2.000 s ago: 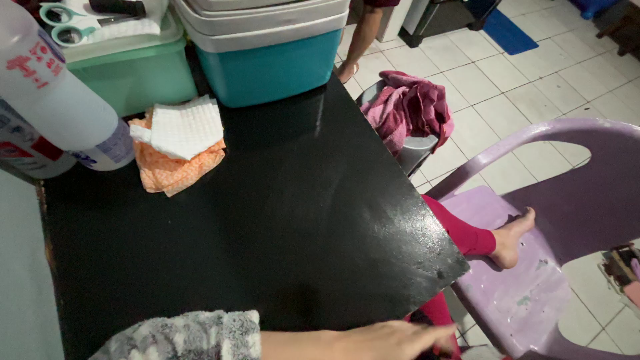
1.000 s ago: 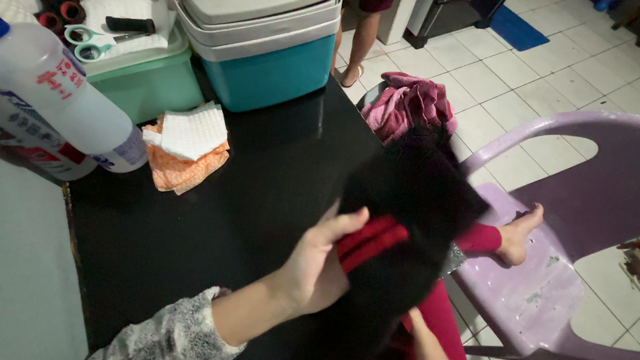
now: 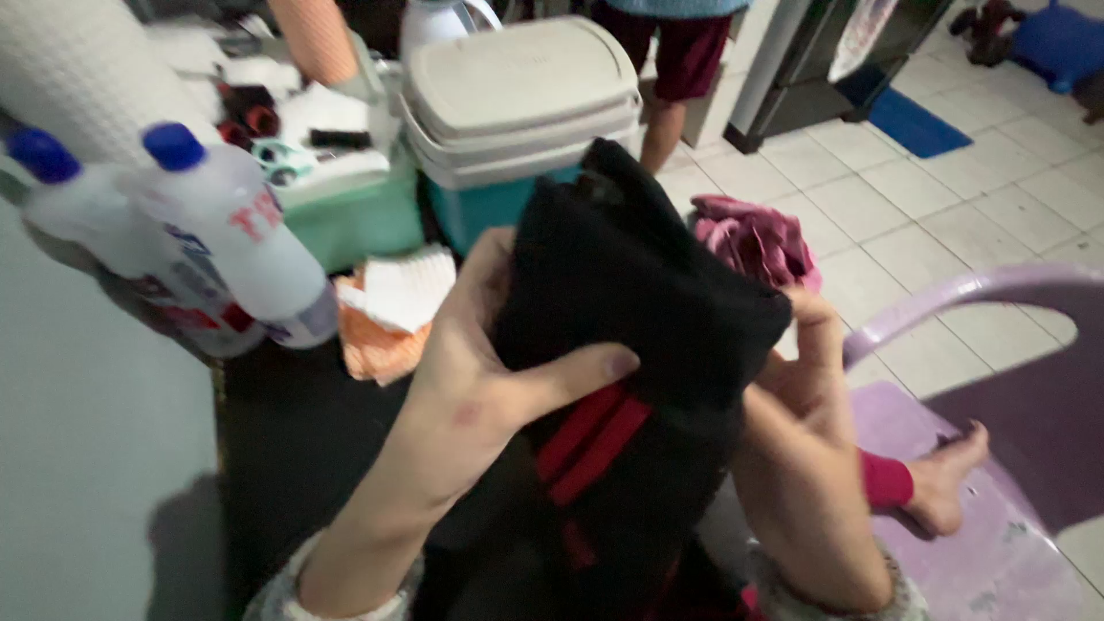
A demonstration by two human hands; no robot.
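Note:
A black knitted garment (image 3: pixel 638 302) with two red stripes is held up in front of me, over the black table (image 3: pixel 293 457). My left hand (image 3: pixel 483 371) grips its left side, the thumb lying across the front just above the stripes. On the right side, my right hand (image 3: pixel 802 371) pinches the garment's upper right corner. The top edge of the cloth gapes a little. Its lower part hangs down, dark and blurred. Folded orange and white cloths (image 3: pixel 392 315) lie on the table left of the garment.
Plastic bottles with blue caps (image 3: pixel 250 241) stand at the left beside a green box (image 3: pixel 371 220) with scissors on top. Behind are a teal cooler (image 3: pixel 517 95) and a standing person's legs (image 3: pixel 673 86). A lilac plastic chair (image 3: pixel 992 552) and a pink cloth (image 3: pixel 759 241) are right.
The garment, out of view two seconds ago, has been brought in and raised. My right hand has come up to its upper right corner. The view has tilted up.

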